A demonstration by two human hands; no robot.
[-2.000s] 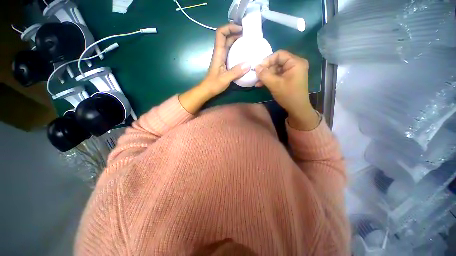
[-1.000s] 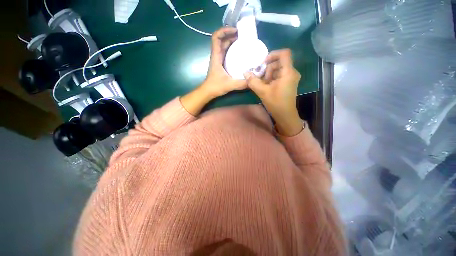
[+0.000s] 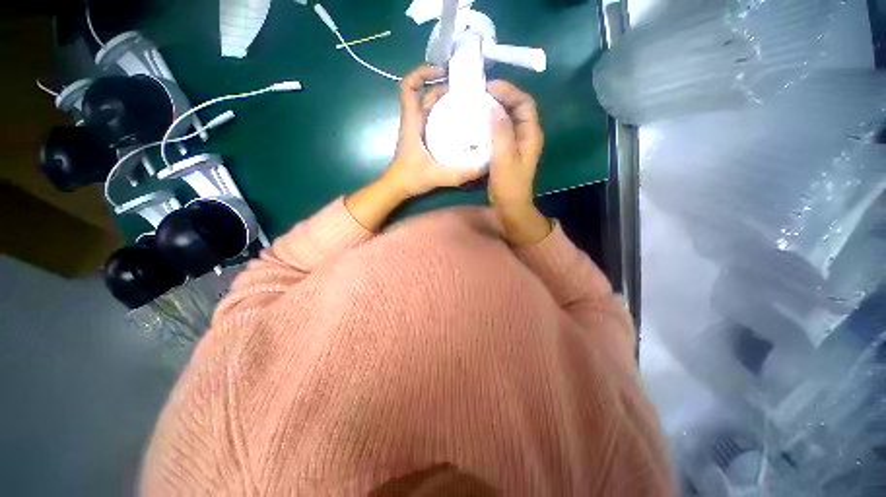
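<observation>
A white security camera (image 3: 460, 126) is held between my two bare hands over the green bench, its round white head toward me. Its arm, base and a white antenna (image 3: 517, 56) point away from me. My left hand (image 3: 418, 141) cups the left side and underside of the head. My right hand (image 3: 515, 136) lies along the right side of the head, thumb on top. A small dark mark, perhaps a label, shows low on the head; it is too small to read. A thin white cable (image 3: 361, 64) runs on the left of the camera.
Several cameras with black balls (image 3: 202, 231) and white cables stand at the left of the green bench (image 3: 321, 126). A blank white paper strip (image 3: 241, 25) and a thin yellow stick (image 3: 363, 40) lie at the back. Clear ribbed air-column bags (image 3: 719, 68) cover the white surface at right.
My right hand has gone from pinching at the lower right of the head, where something small and white showed, to holding its side. Camera and hands have shifted slightly left in view.
</observation>
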